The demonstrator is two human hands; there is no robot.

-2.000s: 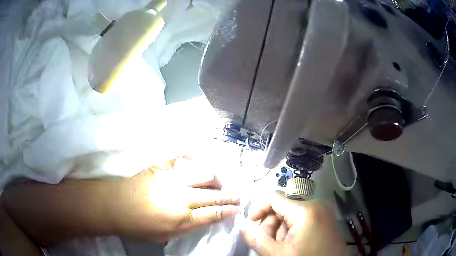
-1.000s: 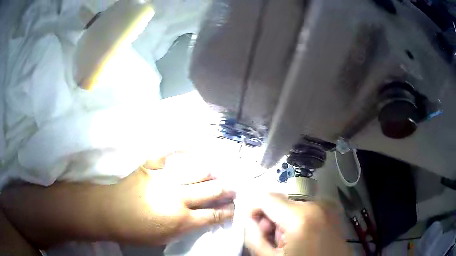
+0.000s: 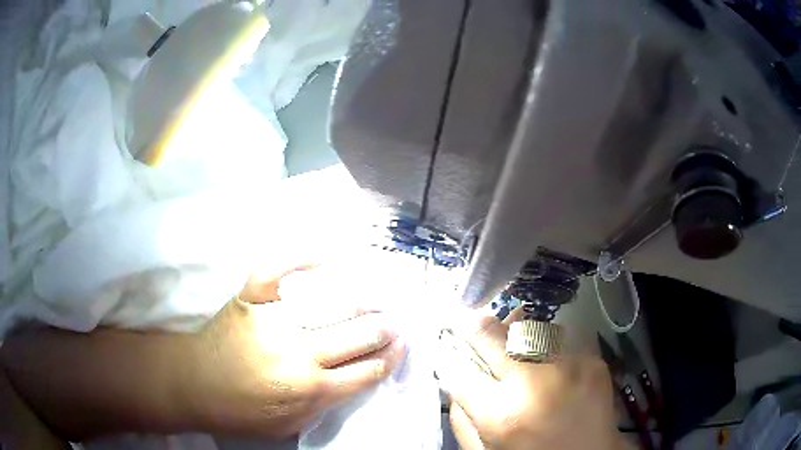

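White fabric (image 3: 114,272) is heaped at the left and runs under the lamp glare to the needle area (image 3: 426,242) below the sewing machine head (image 3: 422,114). My left hand (image 3: 307,360) lies flat on the fabric, fingers pointing right, fingertips just in front of the needle area. My right hand (image 3: 527,387) is at the fabric's right edge, below the ribbed tension knob (image 3: 534,340), its fingers stretched toward the needle area. Glare washes out its fingertips, so I cannot tell whether they pinch the fabric.
The sewing lamp (image 3: 193,79) hangs over the fabric at upper left. A dark round knob (image 3: 707,206) sticks out on the head's right. Red-handled snips (image 3: 639,395) and a flat black item (image 3: 694,352) lie at lower right. A white loop (image 3: 618,303) hangs beside the tension knob.
My right hand's fingers have straightened and moved up toward the needle area and tension knob. My left hand has shifted slightly left. The view has shifted a little, moving the machine in frame.
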